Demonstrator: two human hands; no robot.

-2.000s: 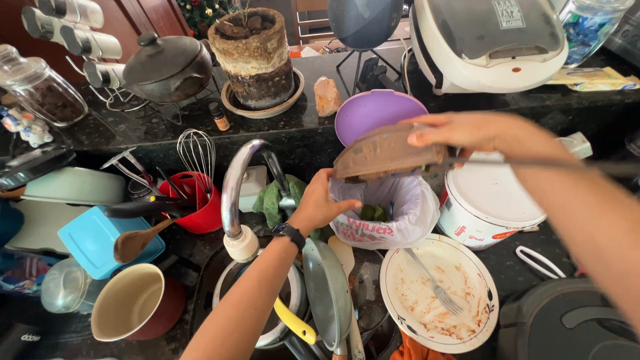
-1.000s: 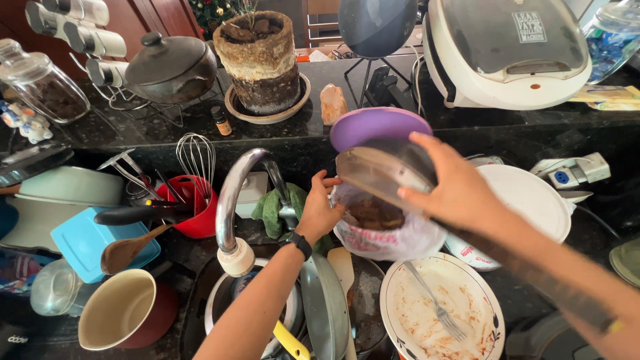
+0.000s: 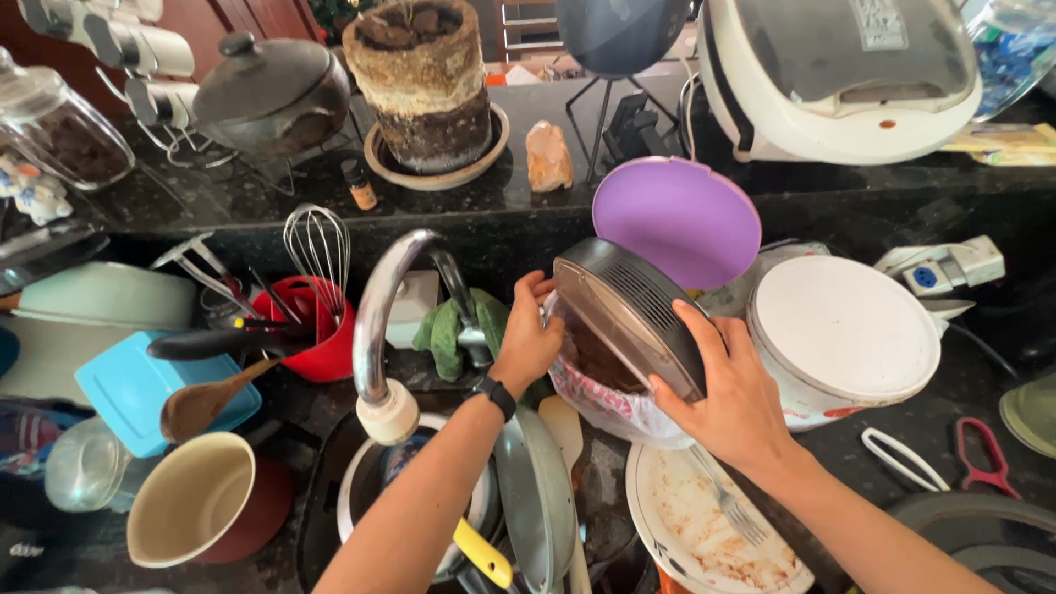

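Observation:
My right hand (image 3: 722,388) grips the lower right edge of a dark round plastic container (image 3: 635,309) with a slotted side. It is tilted over a small bin lined with a white plastic bag (image 3: 610,408), and brown matter shows inside the bag. My left hand (image 3: 530,334) is at the bin's upper left rim, by the container's edge; its fingertips are partly hidden, so its hold is unclear. A purple lid (image 3: 676,219) stands open behind the container. Below the bin lies a soiled white plate (image 3: 701,528) with a fork (image 3: 738,511) on it.
A chrome faucet (image 3: 388,305) rises left of my left forearm, above a sink with pans (image 3: 536,503). A white lidded bucket (image 3: 846,330) stands right of the bin. Leftward are a red utensil holder (image 3: 322,346), a blue container (image 3: 157,388) and a saucepan (image 3: 198,503).
The dark container has turned, so its slotted side now faces up and right. My right hand has shifted to its lower right edge. Brown matter is in the bag now and one second ago.

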